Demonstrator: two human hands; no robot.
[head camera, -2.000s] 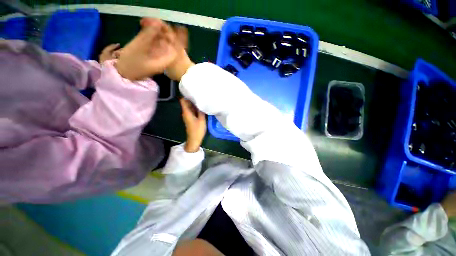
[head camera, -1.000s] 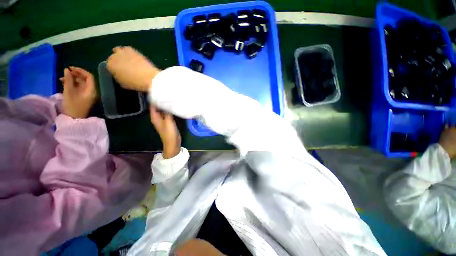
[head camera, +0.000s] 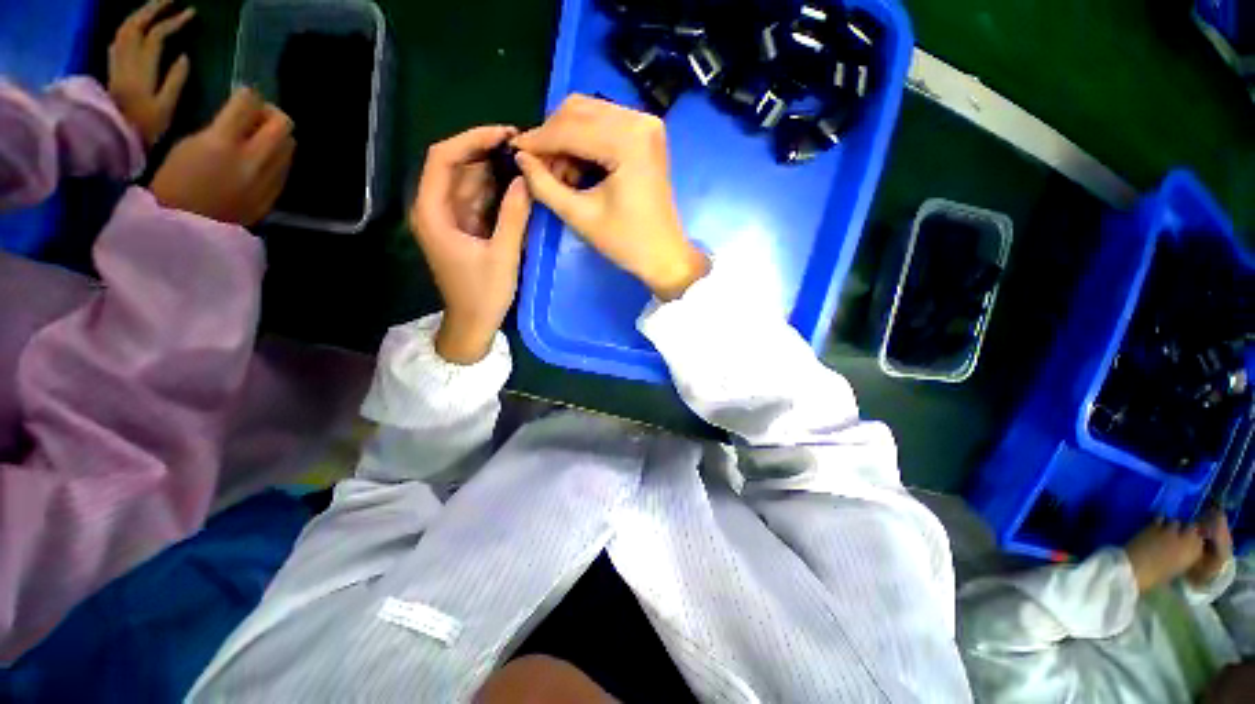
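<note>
My left hand (head camera: 471, 234) and my right hand (head camera: 615, 186) meet at the left edge of the blue parts tray (head camera: 619, 355). Their fingertips pinch a small black part (head camera: 512, 151), mostly hidden by the fingers; its exact shape cannot be told. Black plastic housings (head camera: 771, 62), some with pale bands, are piled at the far end of the tray. The right parts tub (head camera: 941, 292), clear with dark contents, stands to the right. The left parts tub (head camera: 369, 131), with dark contents low inside, stands to the left.
A person in a pink smock is close on the left, one hand (head camera: 227, 162) by the left tub. Stacked blue bins (head camera: 1021, 447) with black parts stand at the right, near another person's hands (head camera: 1177, 547). A pale rail (head camera: 1012, 124) runs behind.
My right hand has come back from over the left tub and now meets my left hand at the tray's left edge. The view has shifted. The pink-sleeved hands have moved relative to the left tub.
</note>
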